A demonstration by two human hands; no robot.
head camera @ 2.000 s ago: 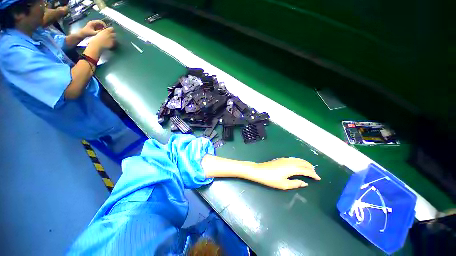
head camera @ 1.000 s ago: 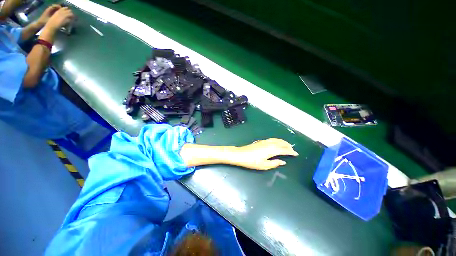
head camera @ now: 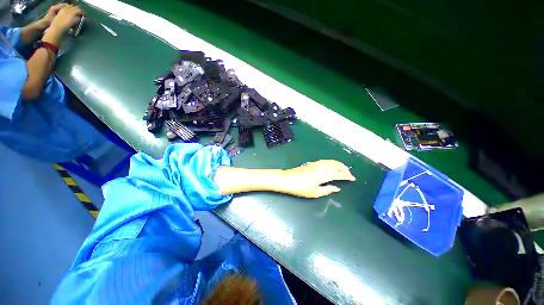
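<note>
My left hand, bare, rests palm down on the green bench, fingers pointing right. The thumb is apart from the fingers and I see nothing held, though a tiny pale fleck shows at the fingertips. The hand is between a heap of black plastic modules, up and left, and an open blue bin on the right, touching neither. Several thin white leads lie curled in the bin. My right hand is not in view.
A phone assembly and a thin flat piece lie on the belt beyond the white strip. A black round-mouthed housing and brown cup stand at right. Another person's hands work upper left. A brown blur shows at bottom centre.
The view has shifted, so heap, bin and my left hand appear further left and higher. The housing and brown cup now show at right. My left hand keeps nearly the same pose.
</note>
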